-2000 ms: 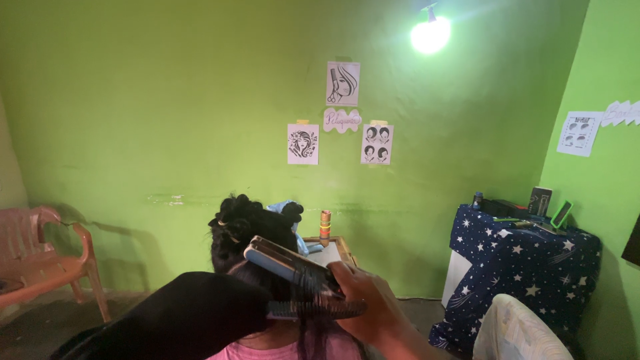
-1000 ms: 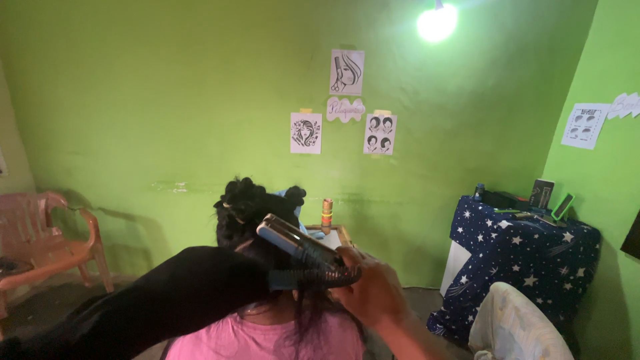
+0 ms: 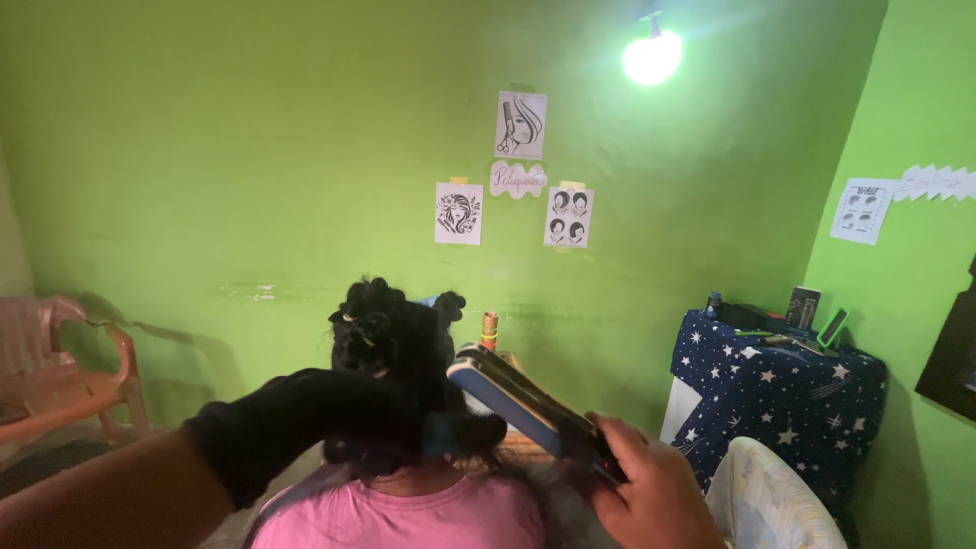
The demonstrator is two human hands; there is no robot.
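A seated person in a pink shirt (image 3: 412,515) has their back to me, their black hair (image 3: 381,335) pinned up in sections, with loose strands low down. My left hand (image 3: 305,415), in a black glove, is at the back of the head, closed on a dark hairbrush (image 3: 465,435) whose head points right; its bristles are blurred. My bare right hand (image 3: 648,480) grips a blue hair straightener (image 3: 518,400), tilted up to the left just right of the head. Whether hair lies between its plates cannot be told.
An orange plastic armchair (image 3: 114,381) stands at the left. On the right, a table under a navy star-patterned cloth (image 3: 785,396) holds a green-framed mirror (image 3: 833,328), boxes and a small bottle (image 3: 713,305). A cloth-covered chair back (image 3: 770,496) is near my right arm.
The straightener has moved right, away from the hair, with my right hand. The brush, earlier below the straightener near my right hand, is now apart from it, at my left hand.
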